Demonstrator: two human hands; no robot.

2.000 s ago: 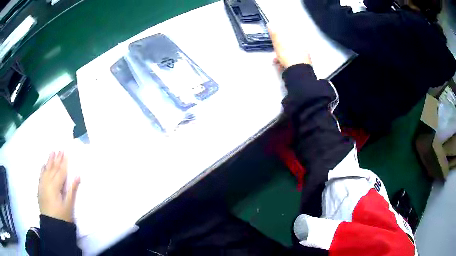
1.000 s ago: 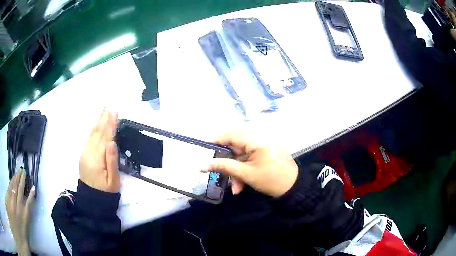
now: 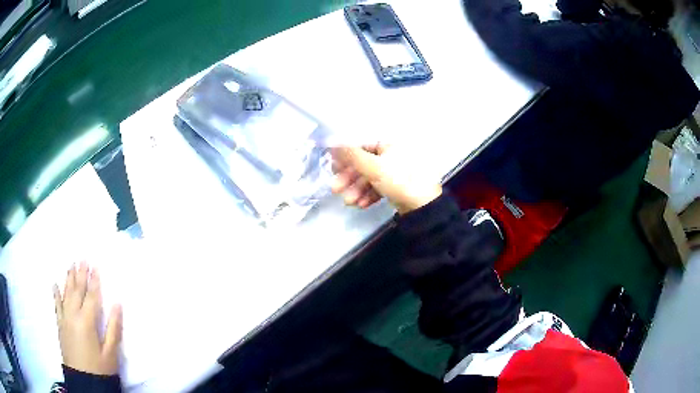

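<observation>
My right hand (image 3: 367, 178) grips the near right end of a bagged frame (image 3: 244, 127), hazy grey in shiny film with a black triangle mark. It lies over or just above the pile of bagged frames (image 3: 207, 157); contact is hard to tell through the blur. My left hand (image 3: 86, 322) lies flat, fingers spread, on the white sheet (image 3: 46, 230) at the lower left. Whether an empty bag lies under it cannot be seen. A bare black phone middle frame (image 3: 387, 46) lies on the white board (image 3: 307, 261) at the top.
More black frames (image 3: 9, 338) show at the far left edge. Another person in dark clothes (image 3: 606, 100) sits at the right. A red stool (image 3: 514, 222) and a cardboard box (image 3: 666, 207) stand below the bench. The green bench top (image 3: 153, 46) shows behind the board.
The bare frame between my hands is no longer there. My left hand has opened flat on the sheet. My right hand has moved to the bagged pile and holds a bagged frame. The view has shifted.
</observation>
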